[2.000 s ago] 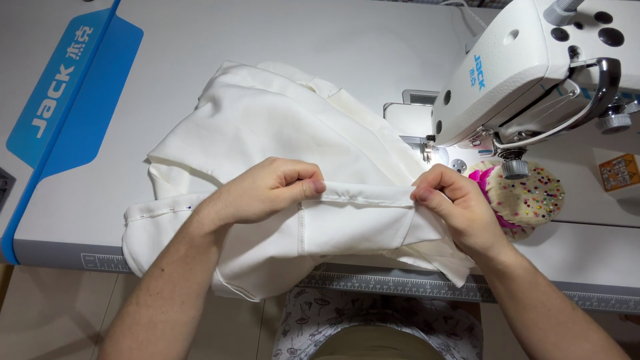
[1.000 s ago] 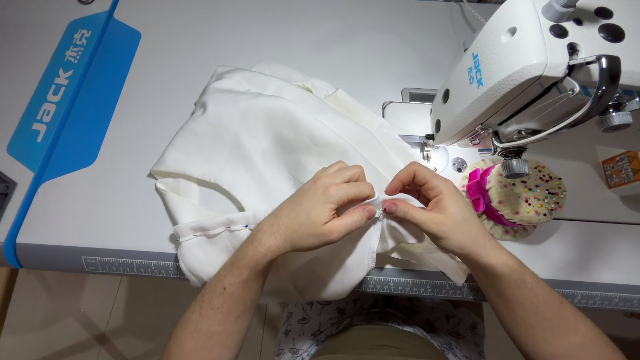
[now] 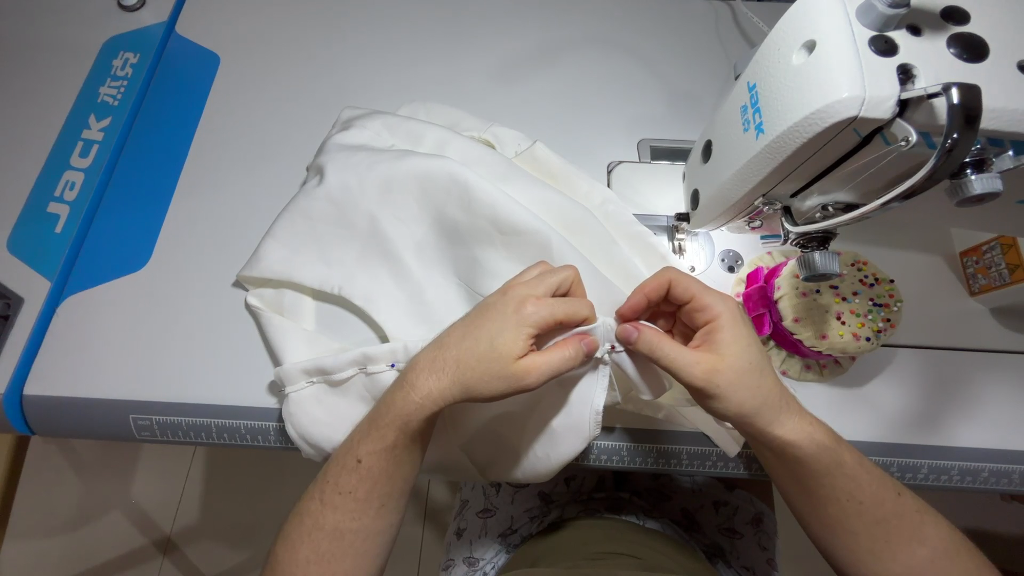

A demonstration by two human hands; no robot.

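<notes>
White fabric [image 3: 416,208], a sewn piece with a folded edge, lies over the front of the sewing table. My left hand [image 3: 520,336] pinches that folded edge between thumb and fingers. Close beside it, my right hand [image 3: 696,340] grips the same edge with thumb and forefinger. Between the two thumbs sits a pin with a dark red head [image 3: 611,348], stuck in the fold. Another pin, with a blue head [image 3: 393,366], is in the fold left of my left hand. Part of the fold is hidden behind my left fingers.
At the right stands a white Jack sewing machine [image 3: 784,104], its presser foot [image 3: 679,238] just beyond the fabric. A hat-shaped pincushion [image 3: 852,308] with a pink ribbon holds several pins. Farther right is a small orange box [image 3: 992,266]. A ruler strip [image 3: 944,472] runs along the table's front edge.
My hands, first spread apart along the folded edge, have come together. The fabric's left end has shifted right. Since one second ago my hands have hardly moved.
</notes>
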